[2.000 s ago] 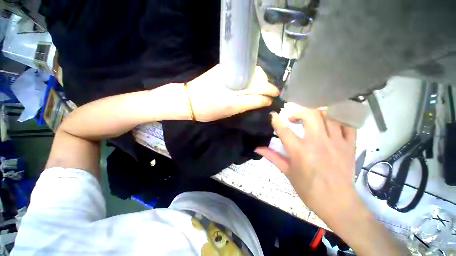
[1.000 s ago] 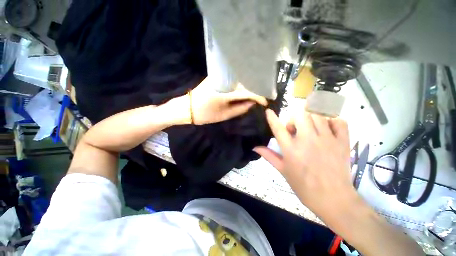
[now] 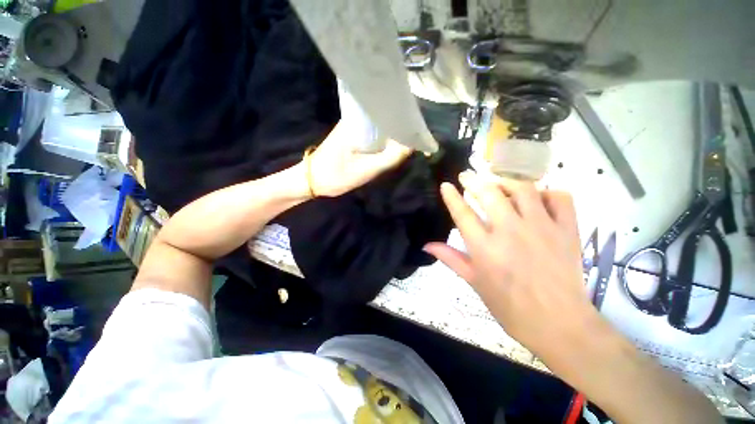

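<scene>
The black garment (image 3: pixel 232 108) covers the left of the white table and hangs over its front edge. The sewing machine head (image 3: pixel 646 50) fills the upper right. The presser foot area (image 3: pixel 470 120) is small and bright at the fabric's right edge. My left hand (image 3: pixel 352 161) lies on the cloth left of the foot, its fingertips at a fold and partly hidden by a grey machine part. My right hand (image 3: pixel 517 244) lies on the table in front of the foot, fingers spread, thumb and index at the fabric's right edge; it does not clearly grip anything.
Large shears (image 3: pixel 683 265) lie at the right, with slim snips (image 3: pixel 603 269) beside my right wrist. A flat metal bar (image 3: pixel 611 149) lies behind my right hand. A tan block (image 3: pixel 498 145) sits beside the foot. Another machine (image 3: pixel 62 45) and a blue crate (image 3: pixel 124 207) are at the left.
The view has shifted, uncovering the foot area and the tan block. My left hand has drawn slightly left from my right. My right index finger no longer meets the left fingertips.
</scene>
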